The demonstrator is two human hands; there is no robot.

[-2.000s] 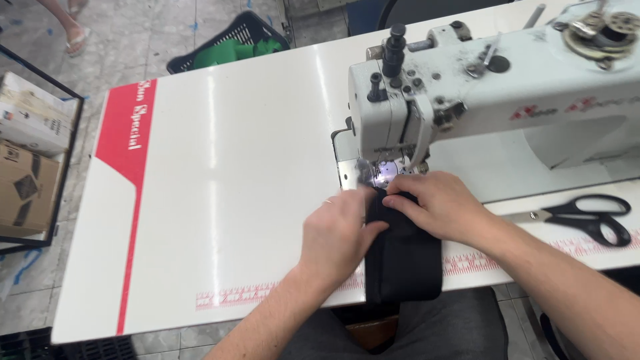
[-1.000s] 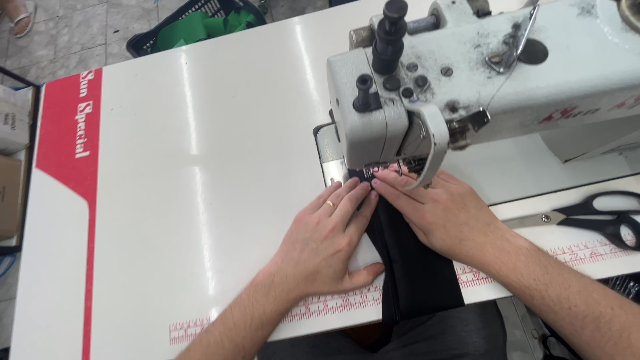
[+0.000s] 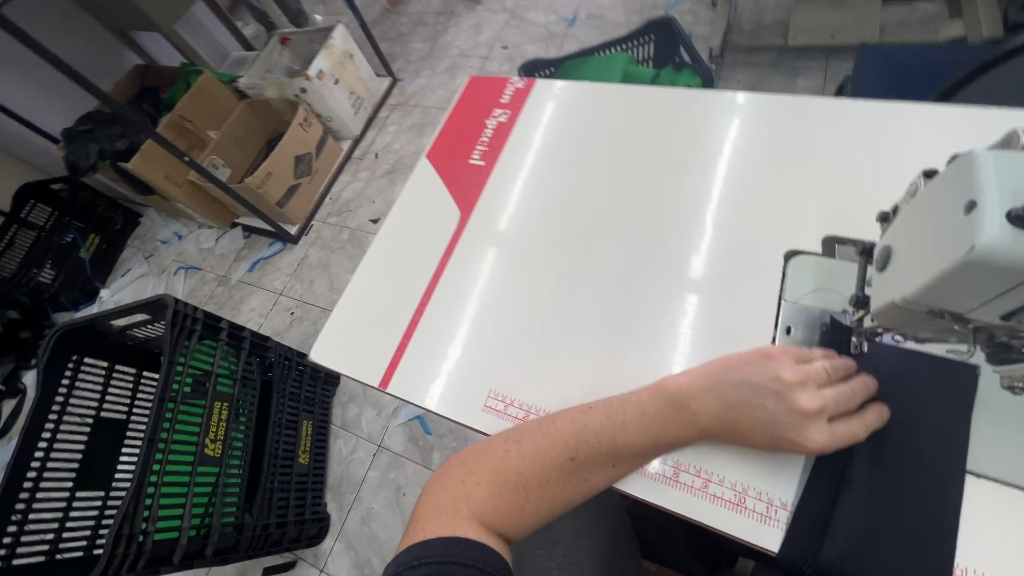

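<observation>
My left hand (image 3: 808, 400) lies on dark fabric (image 3: 904, 448), its fingers bent over the cloth just in front of the presser foot. The fabric runs from under the needle area of a white sewing machine (image 3: 944, 240) down over the front edge of the table. At its upper end the cloth meets the metal throat plate (image 3: 804, 320). Whether my fingers pinch the cloth or only press on it, I cannot tell. My right hand is outside the frame.
The white sewing table (image 3: 608, 240) has a printed ruler along its front edge. Black plastic crates (image 3: 184, 432) stand on the floor at lower left. Behind them are open cardboard boxes (image 3: 296, 160) in a metal-framed rack. Beyond the table, a dark basket (image 3: 688, 52) holds green fabric.
The view has swung far to the left. My right hand, on the fabric a second ago, is out of view. The fabric beside the needle is now spread wider.
</observation>
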